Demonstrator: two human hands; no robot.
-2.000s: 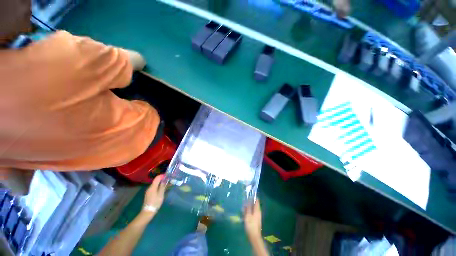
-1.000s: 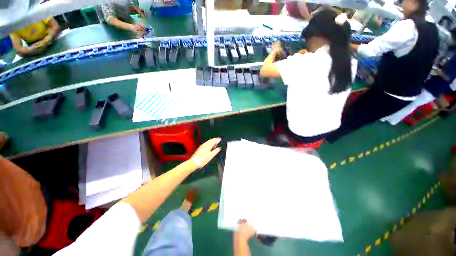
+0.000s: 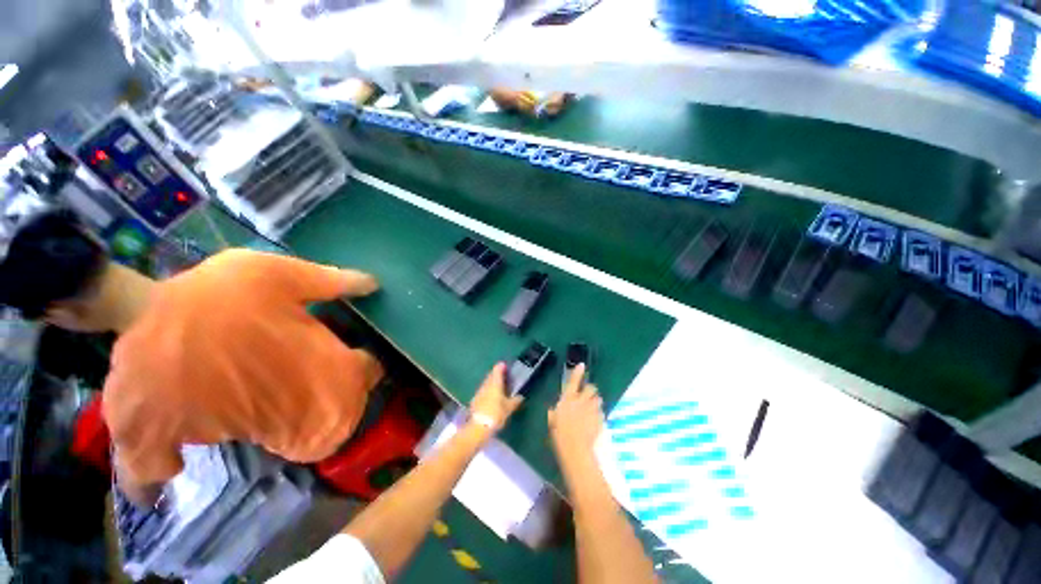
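Two dark units lie side by side on the green bench in front of me. My left hand is at the near end of the left unit, fingers closed around its side. My right hand is on the right unit, fingers on its near part; its dark glossy end points away from me. Further left on the bench lie a single dark unit and a close group of three dark units.
White paper with a light-blue label sheet and a black pen lies right. More units stand far right. A person in orange sits left. A white tray is below the bench edge.
The view has swung back left to the bench. Both hands have left the white sheet, which is no longer held, and are now on two dark units.
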